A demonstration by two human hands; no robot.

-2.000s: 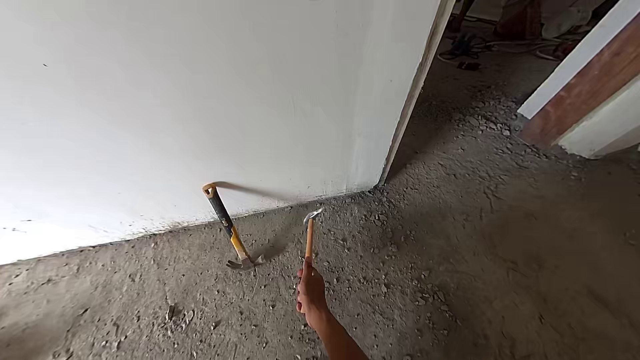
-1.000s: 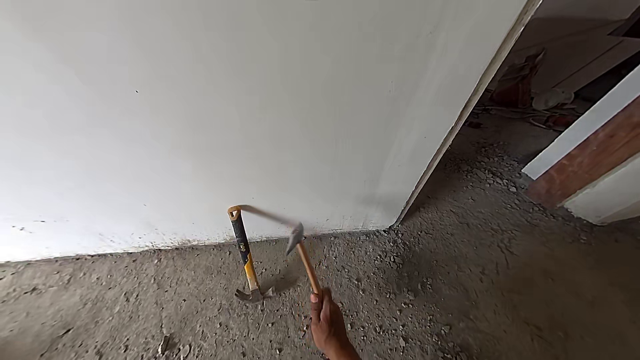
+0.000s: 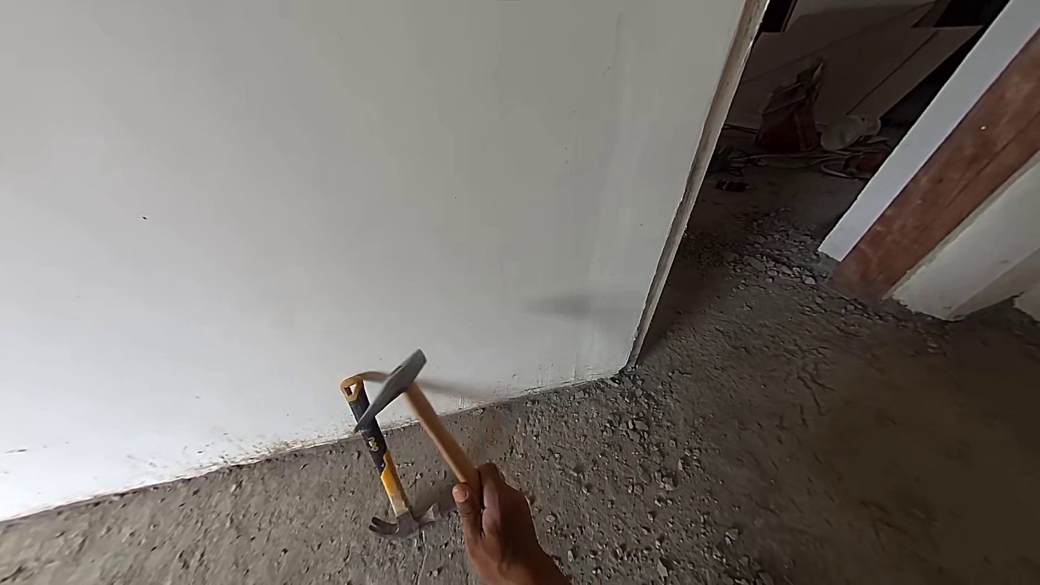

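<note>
My right hand (image 3: 502, 524) is closed around the lower part of a wooden-handled hammer (image 3: 443, 435) with a pointed grey metal head. That head is raised, overlapping the black grip of a claw hammer (image 3: 392, 483) in the view. The claw hammer has a black and yellow handle and stands head-down on the rough floor, its handle upright beside the white wall (image 3: 455, 244). It is just left of my right hand, and no hand holds it. My left hand is out of view.
Loose rubble (image 3: 634, 424) lies along the wall's base and through the doorway on the right. The wall ends at a rough vertical edge (image 3: 691, 183). A brown and white door jamb (image 3: 934, 187) stands at the right, with cables (image 3: 845, 158) and other items on the floor beyond the opening.
The wooden-handled hammer has come up from low by the wall's base, and its head now tilts up to the left. The claw hammer still stands on its head.
</note>
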